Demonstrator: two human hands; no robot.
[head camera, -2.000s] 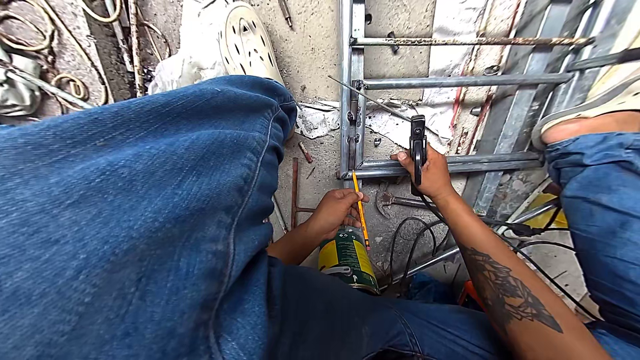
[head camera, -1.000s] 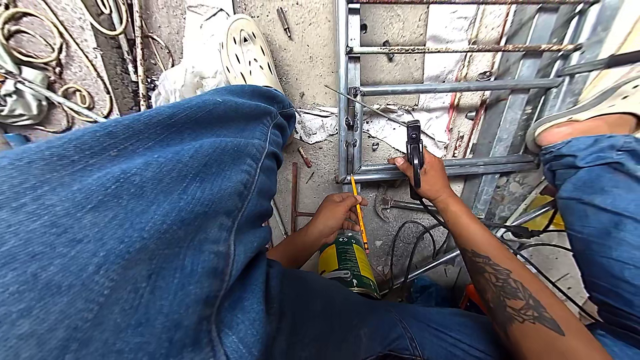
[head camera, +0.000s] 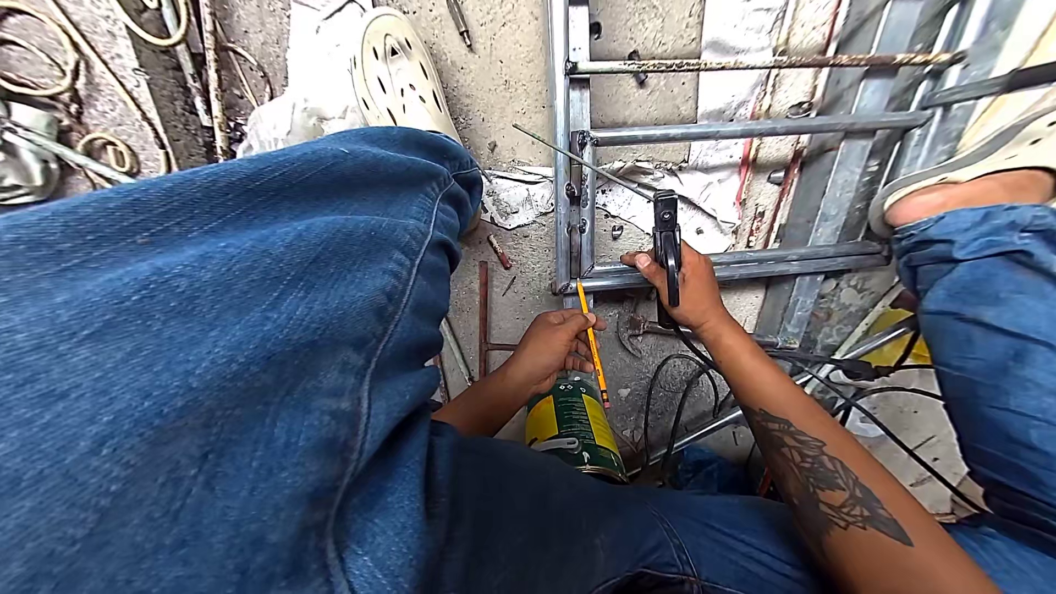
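Note:
My left hand (head camera: 554, 348) holds a yellow pencil (head camera: 593, 351) between thumb and fingers, its upper end at the corner of a metal frame (head camera: 742, 128) made of square tubes. In my right hand (head camera: 689, 285) is a black welding electrode holder (head camera: 667, 239), gripped above the frame's lower rail. A thin welding rod (head camera: 577, 158) sticks out of the holder to the upper left, crossing over the frame's left upright. Just below my left hand stands a green and yellow can (head camera: 575, 425) bearing writing.
A claw hammer (head camera: 652, 327) lies below the frame, partly behind my right hand. Black cables (head camera: 887, 388) loop at the lower right. A rusty bar (head camera: 483, 318) lies left of my left hand. Coiled hose (head camera: 37, 54) is at the upper left.

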